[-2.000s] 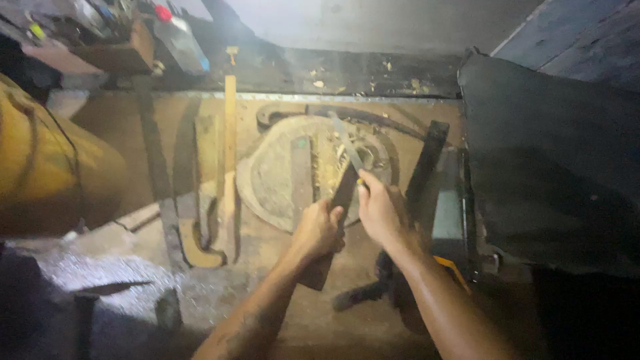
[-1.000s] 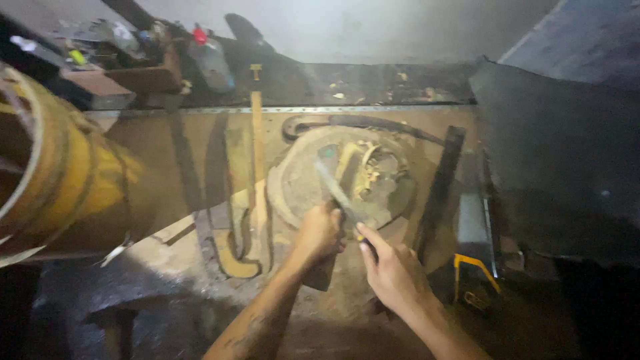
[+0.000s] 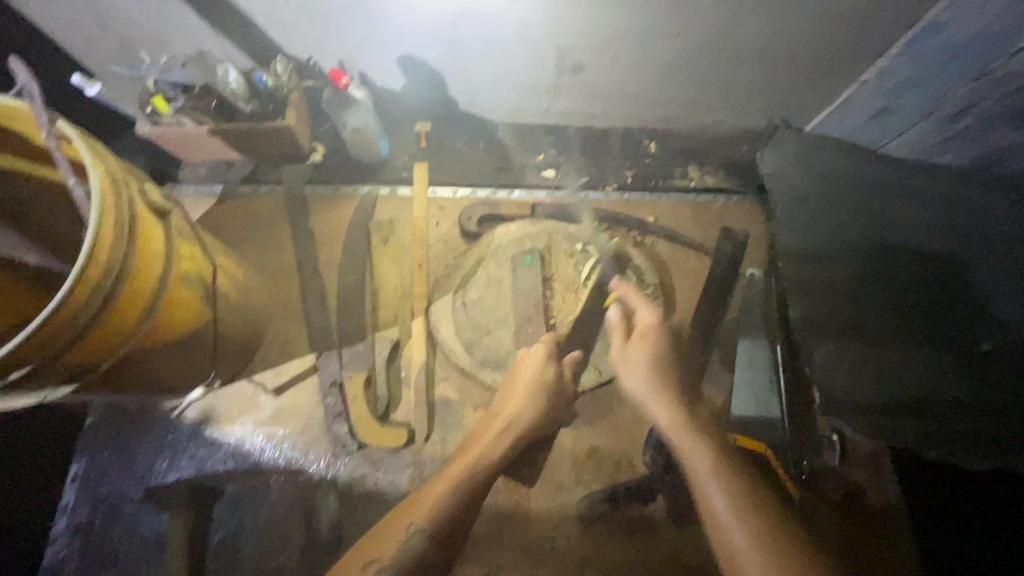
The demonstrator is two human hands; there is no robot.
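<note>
My left hand (image 3: 540,388) is closed around a dark flat strip, perhaps wood (image 3: 588,320), which slants up to the right over a round wooden block (image 3: 480,320). At the strip's upper part my right hand (image 3: 640,336) is blurred; its fingers are curled around something with a small yellow part, and the blade seen earlier is hard to make out. Another flat piece (image 3: 528,292) lies on the block beside pale shavings (image 3: 566,272). Behind the block lies a curved dark tool with a hooked handle (image 3: 480,220).
A yellow bucket (image 3: 152,264) stands at the left. Between it and the block lie a curved blade with a hooked handle (image 3: 376,424) and a wooden stick (image 3: 420,264). A dark bar (image 3: 720,280) lies right of the block. A plastic bottle (image 3: 356,124) stands behind.
The view has shifted. The strip stays in my left hand, while my right hand has moved up along it. The pale blade seen in my right hand earlier is now blurred or hidden.
</note>
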